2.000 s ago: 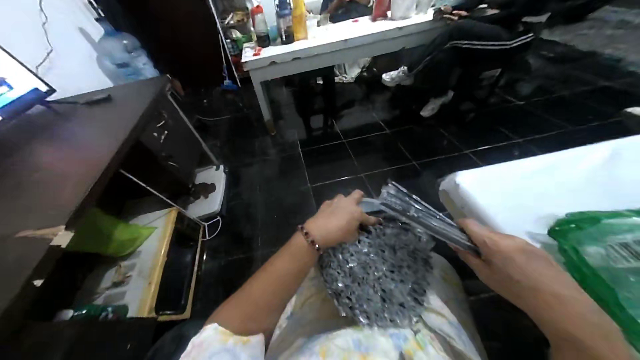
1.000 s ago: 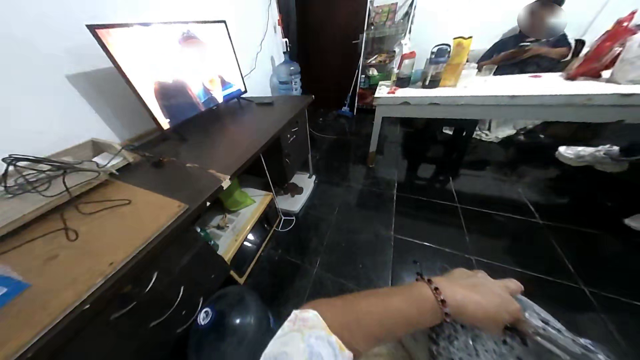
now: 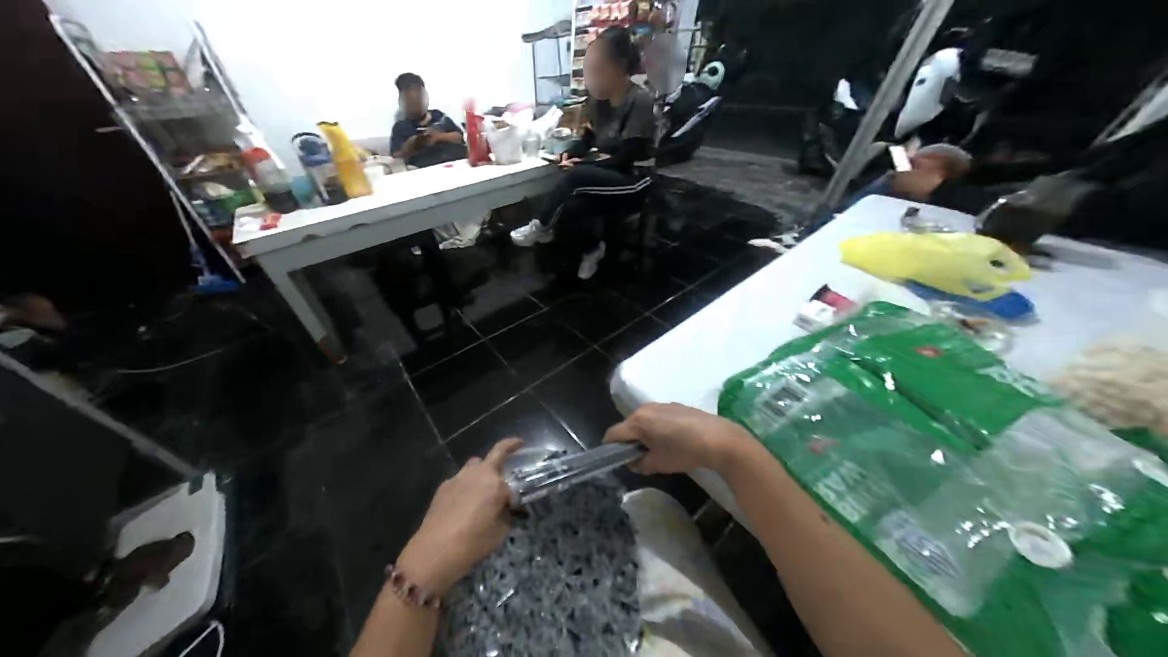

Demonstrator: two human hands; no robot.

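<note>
A stack of folded clear plastic film or bags spans the space between my two hands, above my lap. My left hand, with a beaded bracelet at the wrist, holds its left end. The right end is pinched in my right hand, beside the corner of the white table. Below the film lies a grey and black speckled surface on my lap; what it belongs to cannot be told. A large green and clear plastic bag is spread on the table, right of my right hand.
The white table at right also bears a yellow plastic bag and a beige heap. Across the black tiled floor, two people sit at a long white table with bottles. Another person's hand holds a phone at right.
The view has swung far to the right since one second ago, away from the television and dark desk. My hands hold the film in both earlier and present frames, as far as they show.
</note>
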